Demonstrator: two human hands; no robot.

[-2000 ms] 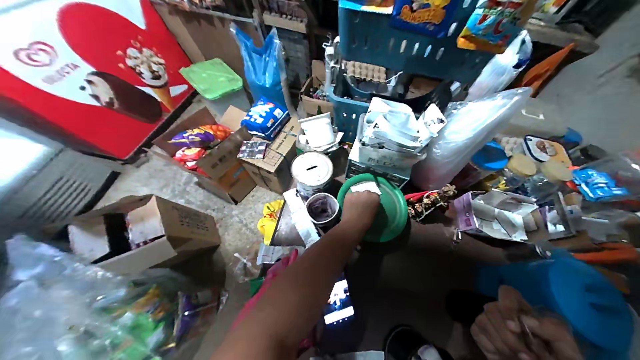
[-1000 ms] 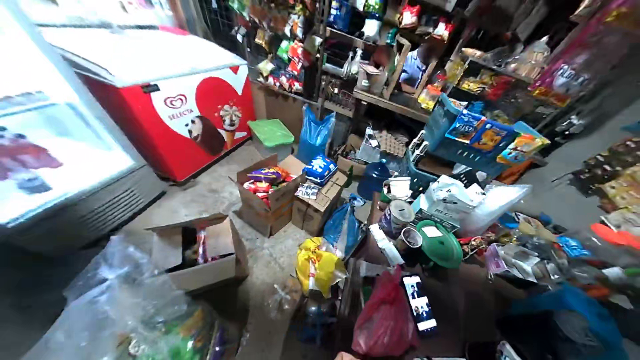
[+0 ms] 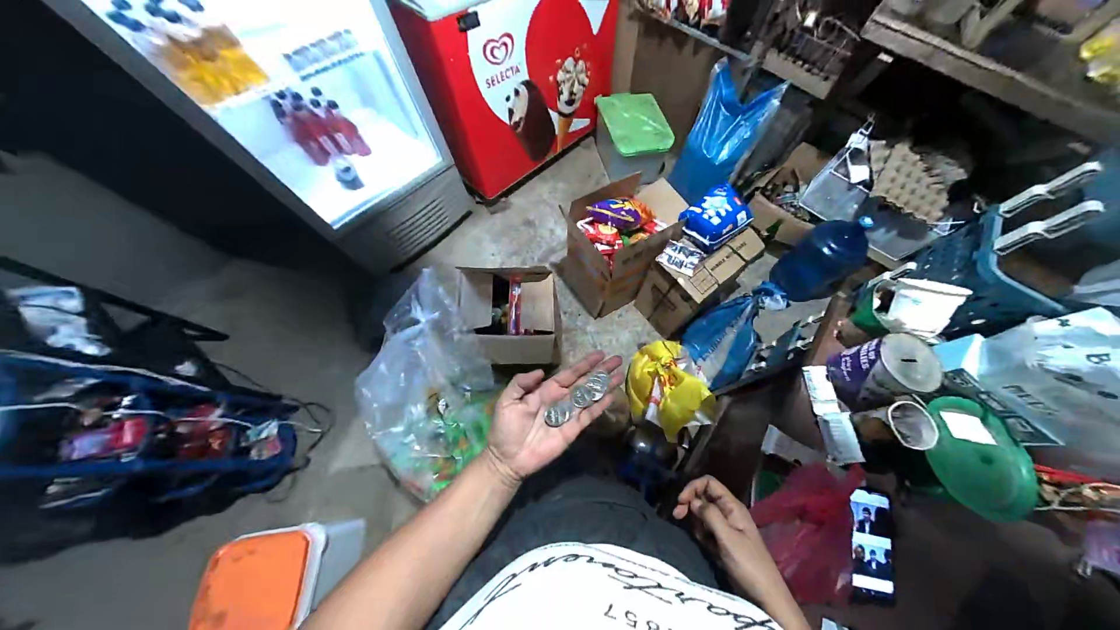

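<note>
Palm up and spread, my left hand (image 3: 547, 411) holds several silver-coloured coins (image 3: 577, 398) on its palm and fingers. My right hand (image 3: 713, 507) is near the table edge, fingers loosely curled, with nothing plainly visible in it. Beside it lie a red plastic bag (image 3: 809, 525) and a lit smartphone (image 3: 872, 544). A round green plastic lid or tray (image 3: 980, 459) with a white paper on it lies farther right, next to a cup (image 3: 910, 426) and a can with a slotted lid (image 3: 906, 363). A yellow plastic bag (image 3: 669, 385) hangs just right of the left hand.
Ahead on the floor are open cardboard boxes (image 3: 516, 350) and a large clear plastic bag (image 3: 420, 376). A lit glass-door fridge (image 3: 350, 131) and a red freezer (image 3: 525, 79) stand beyond. An orange-lidded container (image 3: 258, 582) sits at lower left, a blue crate (image 3: 997, 280) at right.
The view has swung left. Two seconds ago one hand reached into the green round container; now my left hand is held out over the floor side with coins on it.
</note>
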